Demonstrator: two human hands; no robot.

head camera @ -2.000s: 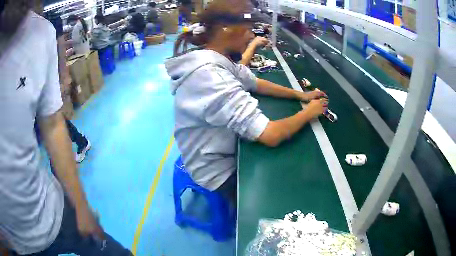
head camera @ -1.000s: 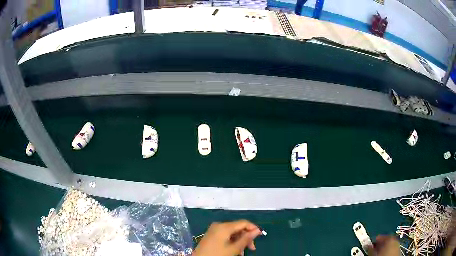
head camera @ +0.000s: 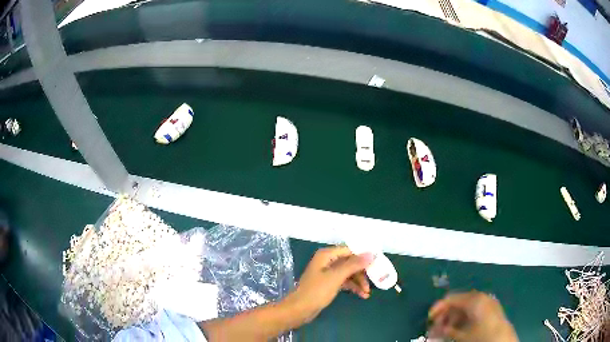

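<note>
My left hand holds a white rounded housing piece between thumb and fingers, above the near green surface. The piece shows faint reddish marks and a small stub at its lower right. My right hand is blurred at the bottom edge, to the right of the piece and apart from it. A bit of white shows by its fingers; whether it is held cannot be told. A heap of small white inserts lies at the left on a crinkled clear bag, with a pale rectangle on it.
Beyond the grey-white edge rail, the green belt carries several spaced white housings, such as one half-moon shell and one smooth oval. A frame upright stands at the left. Tangled white cords lie at the right.
The view has turned from the neighbouring worker to the belt, then shifted. My left hand held only a tiny white bit one second ago; it now holds the larger piece. My right hand has left the long white piece.
</note>
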